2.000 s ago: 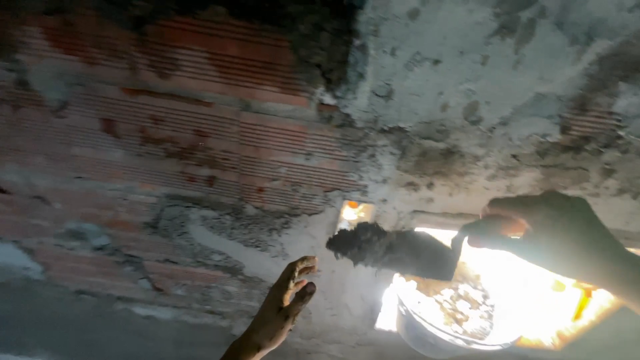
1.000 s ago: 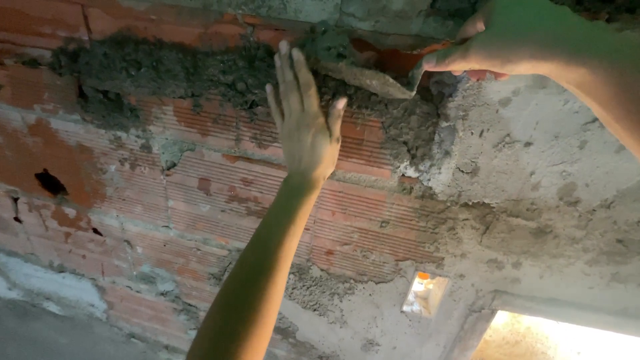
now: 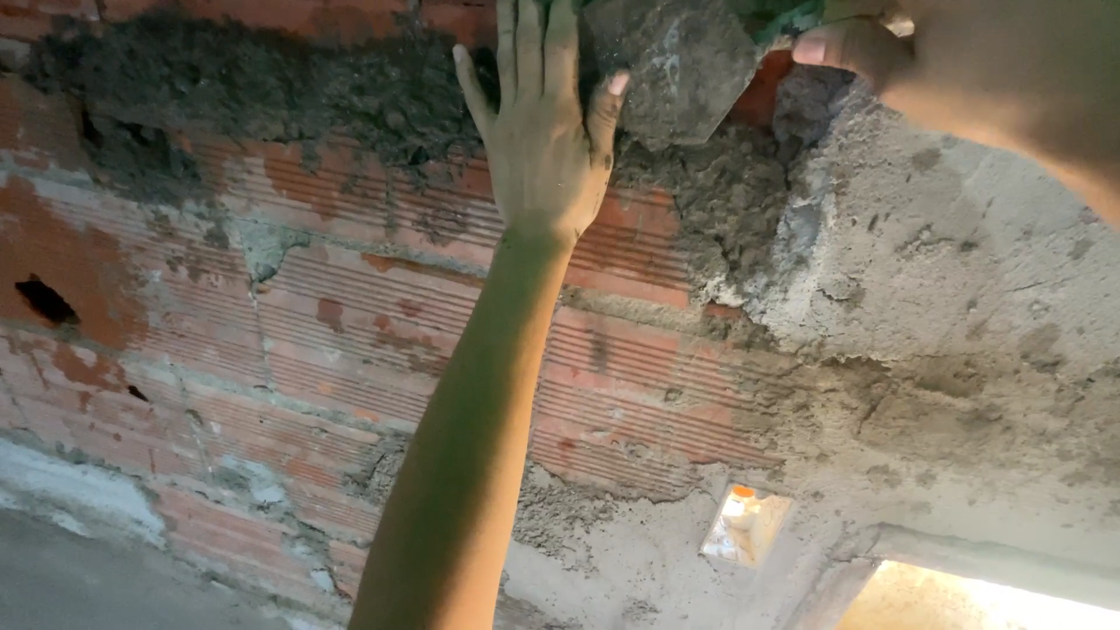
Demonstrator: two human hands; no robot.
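My left hand (image 3: 547, 131) is raised against the brick wall (image 3: 376, 306), its fingers spread over the edge of a band of dark wet mortar (image 3: 289, 87). Just right of its thumb is the flat blade of a mortar-smeared trowel (image 3: 674, 79), lying close to the wall. My right hand (image 3: 857, 52), at the upper right, is closed at the handle end of the trowel; most of the handle is hidden or out of view. More wet mortar (image 3: 726, 201) clings to the wall below the blade.
Rough grey plaster (image 3: 962, 254) covers the wall on the right. Low on the right are a small square opening (image 3: 745, 525) with an orange-capped thing in it and a larger bright opening (image 3: 980, 604). A dark hole (image 3: 46, 300) pierces a brick at the left.
Two seconds ago the trowel carried a heap of mortar near the bright opening; now its blade is up at the wall. Since one second ago the blade has turned flatter to the wall.
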